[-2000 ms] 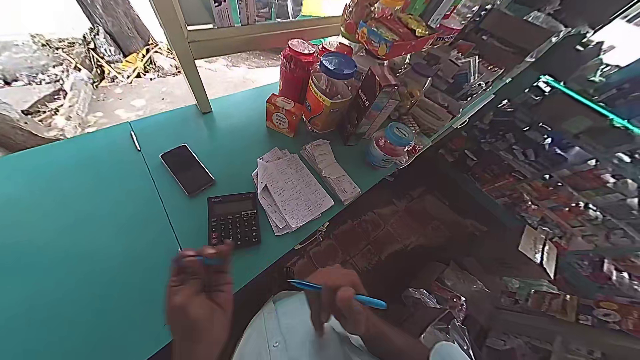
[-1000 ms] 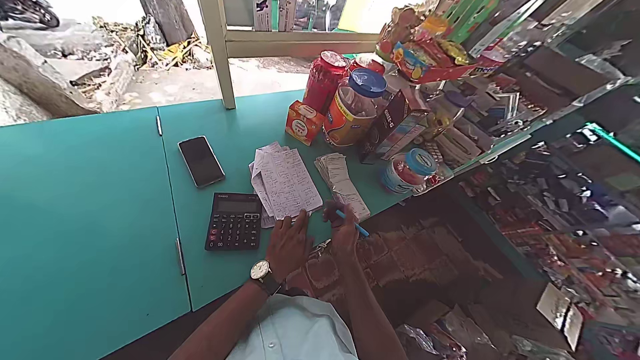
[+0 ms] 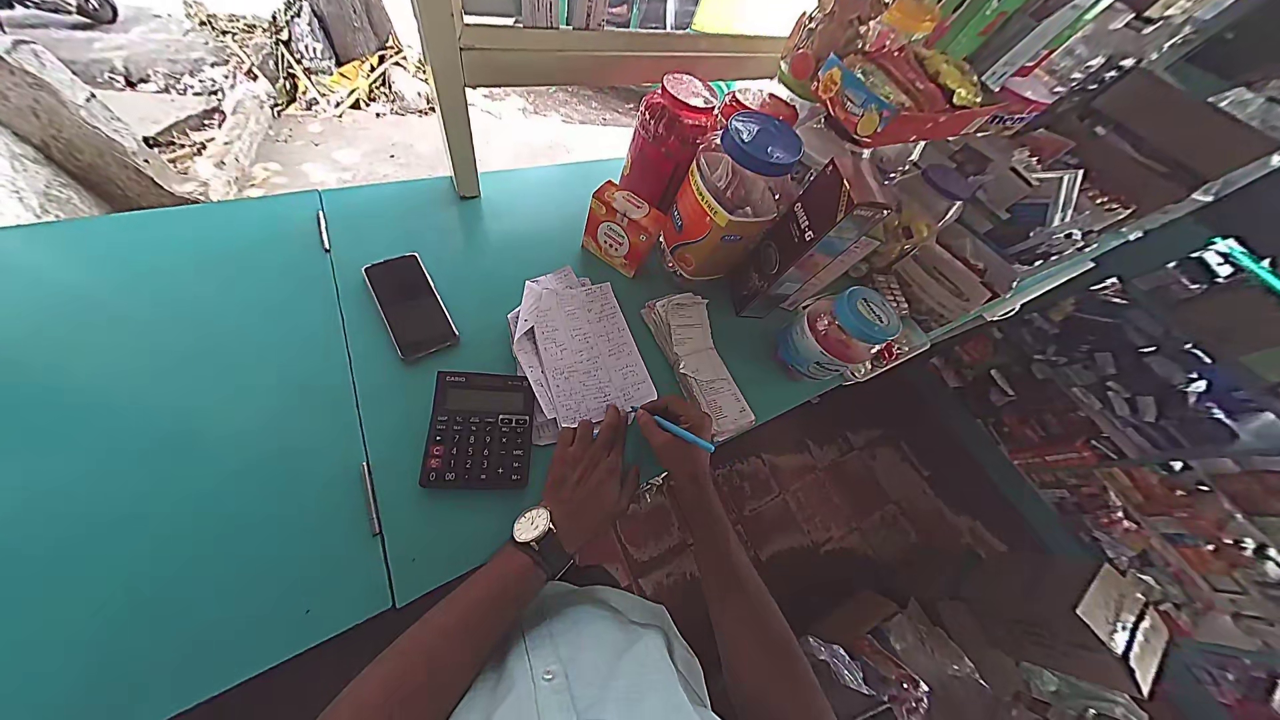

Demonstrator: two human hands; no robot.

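My right hand (image 3: 676,438) holds a blue pen (image 3: 684,432) with its tip at the lower right edge of a handwritten sheet (image 3: 590,350), the top one of a loose stack on the green counter. Against the bottom edge of that sheet lie the fingers of my left hand (image 3: 588,478), with a wristwatch (image 3: 533,525) on the wrist; no object shows in it. Left of the papers is a black desk calculator (image 3: 478,430). A smartphone (image 3: 410,305) with a dark screen lies beyond it. Right of the sheets rests a bundle of printed slips (image 3: 700,365).
Behind the papers stand an orange box (image 3: 621,228), a red jar (image 3: 670,140), a blue-lidded jar (image 3: 735,195) and a dark carton (image 3: 800,235). A small jar (image 3: 838,332) sits near the counter's right edge. Packed shelves (image 3: 1180,400) fill the right side. A hinged seam crosses the counter (image 3: 170,400).
Both hands were raised off the counter at first, the pen in my right; then they came down to the papers. Since one second ago, the pen tip has moved onto the sheet's lower edge.
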